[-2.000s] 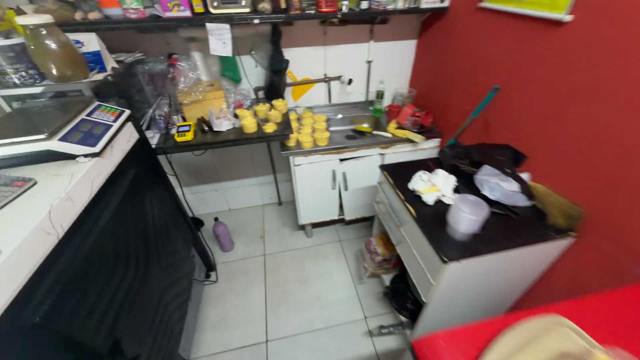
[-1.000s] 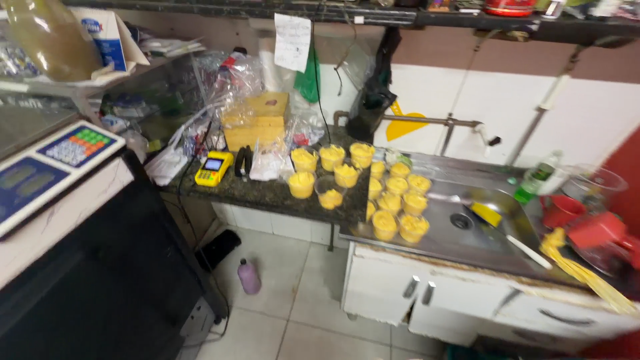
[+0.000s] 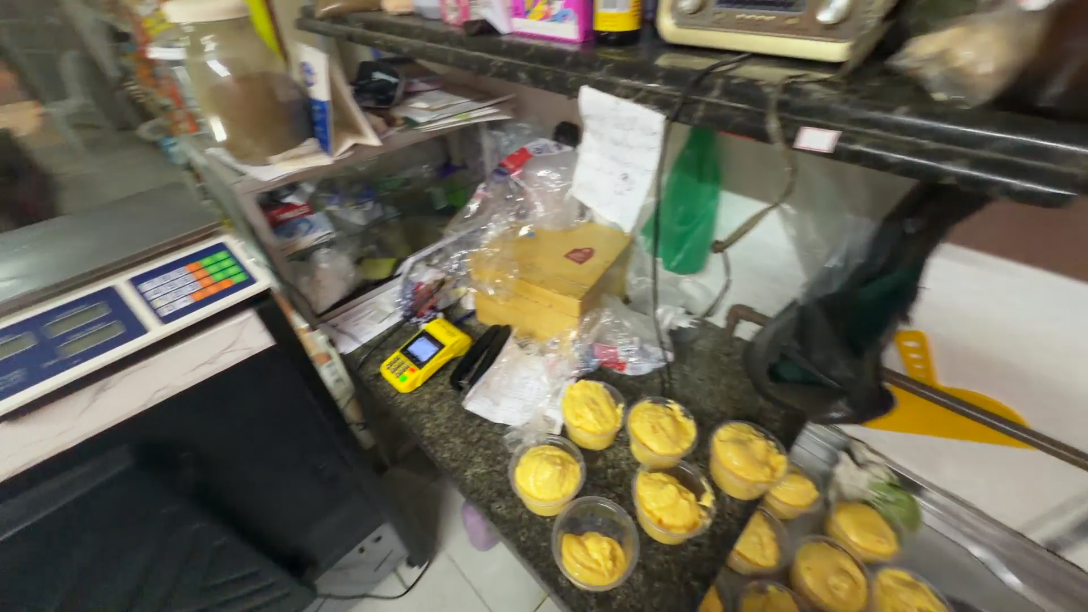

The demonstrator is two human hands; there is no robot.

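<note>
Neither of my hands shows in the head view. Several clear plastic cups of yellow cream stand uncovered on the dark granite counter. One cup near the front edge is filled lower than the others. More filled cups stand at the lower right on the steel sink top. Left of the cups lies a yellow card terminal, beside a black object and crumpled clear plastic. A yellowish box sits behind them.
At the left are a digital scale and a large jar. A dark stone shelf carrying a radio overhangs the counter. A black bag hangs near a metal pipe. A purple bottle stands on the floor.
The view has come much closer to the granite counter and its cups, and the right part of the sink and the red wall have left the view. No object has plainly been moved.
</note>
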